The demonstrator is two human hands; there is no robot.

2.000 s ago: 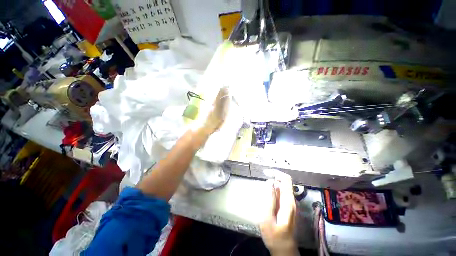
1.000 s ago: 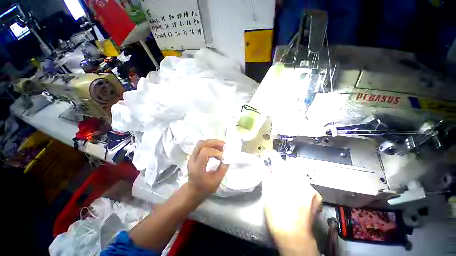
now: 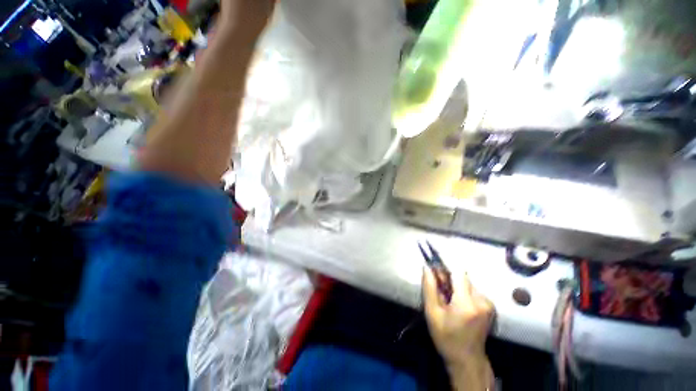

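Note:
My right hand (image 3: pixel 460 315) is at the table's front edge, shut around dark-red and black thread snips (image 3: pixel 441 279). The snips' pointed blades stick up and are slightly apart. My left forearm in a blue sleeve reaches up past the top edge; the left hand itself is cut off. White garment cloth (image 3: pixel 332 84) hangs from the top edge down to the table, blurred, beside my left forearm. I cannot see what holds it up. The coverstitch machine's bed (image 3: pixel 534 206) is right of the cloth, its needle area partly glared out.
A light-green roll (image 3: pixel 418 84) stands left of the machine bed. A black ring with a white centre (image 3: pixel 528 258), pinkish cords (image 3: pixel 563 328) and a lit smartphone (image 3: pixel 633 292) are right of my right hand. More white cloth (image 3: pixel 244 321) is below the table edge, beside a red rim (image 3: pixel 305 324).
My left arm has moved up until its hand left the picture. The white cloth now hangs stretched upward. My right hand has come away from the needle area to the table edge. The view has shifted.

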